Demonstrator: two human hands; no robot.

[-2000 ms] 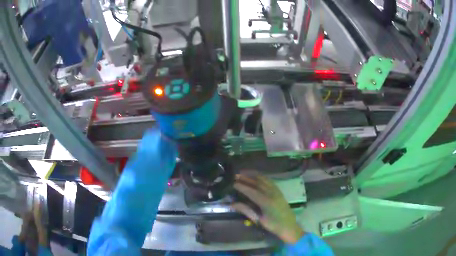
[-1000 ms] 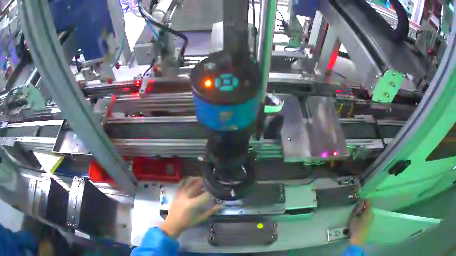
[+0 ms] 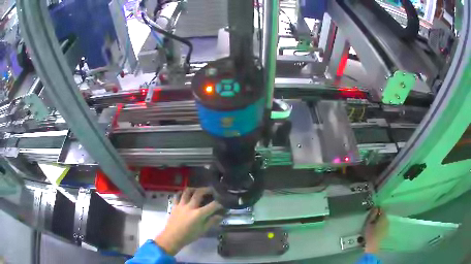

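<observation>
The inspection head (image 3: 230, 121), a black cylinder with a blue band and orange light, stands upright at the centre. Its black lens ring (image 3: 238, 190) is just above the silver sliding fixture (image 3: 238, 215). My left hand (image 3: 190, 219) is at the fixture's left end, fingertips beside and partly behind the lens ring; whether it holds anything is hidden. A pale plate (image 3: 292, 205) lies right of the lens. My right hand (image 3: 374, 231) is blurred at the right bench edge, by the control button panel (image 3: 352, 242); a small dark shape shows at its fingertips, too blurred to identify.
A dark cover plate (image 3: 253, 243) lies in front of the fixture. Red bins (image 3: 164, 179) are behind the bench at left, black magazines (image 3: 100, 219) left of it. Conveyor rails (image 3: 170, 140) run behind. Frame posts (image 3: 69, 98) stand at both sides; a pale green-lit flap (image 3: 421, 233) is at right.
From two seconds ago, my left hand came from behind the head to the fixture's left, and my right hand left the lens for the bench edge. Since one second ago, the pale plate extends further left.
</observation>
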